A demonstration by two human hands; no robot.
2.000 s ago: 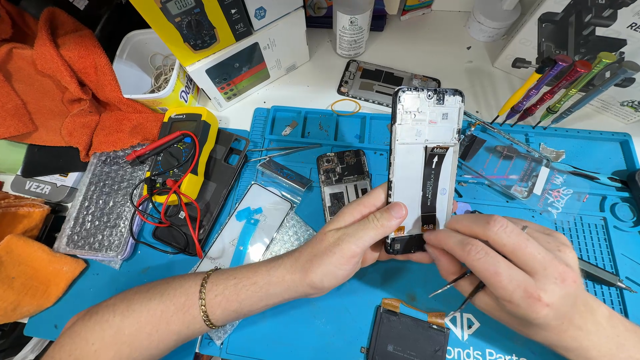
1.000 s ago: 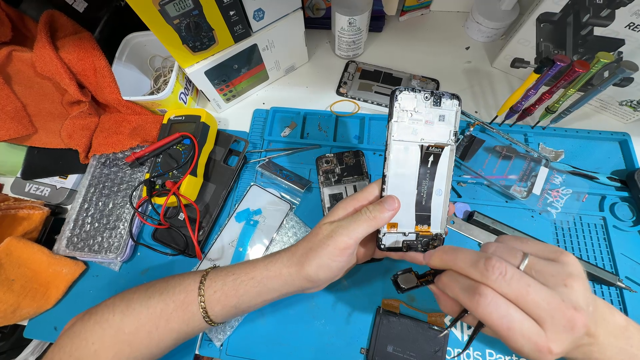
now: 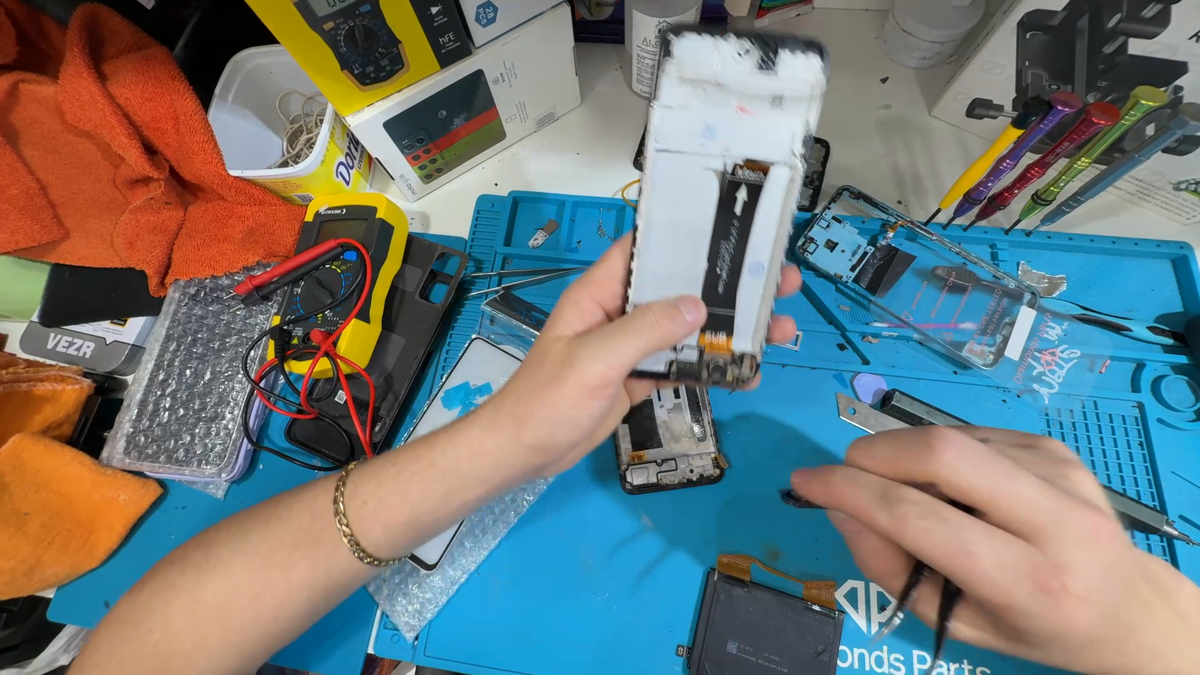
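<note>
My left hand (image 3: 609,347) grips an opened phone frame (image 3: 689,225) upright, its inner side showing, with a black flex cable (image 3: 736,253) running down it. To the right, my right hand (image 3: 975,525) pinches a small dark part (image 3: 799,499), probably the speaker module, between thumb and finger, and also holds dark tweezers (image 3: 923,600) pointing down. A black phone battery (image 3: 769,623) with an orange flex lies on the blue mat below the hands. Another opened phone (image 3: 670,450) lies under the held frame.
On the left are a yellow multimeter (image 3: 342,291) with leads, a bubble-wrapped phone (image 3: 202,375) and orange cloths (image 3: 122,141). A craft knife (image 3: 900,412) lies near my right hand. Screwdrivers (image 3: 1017,159) stand at the back right; a clear phone case (image 3: 956,309) lies before them.
My left hand has raised the phone frame, and my right hand has moved away from its lower end, still with the small dark part. Earlier the right hand was at that end.
</note>
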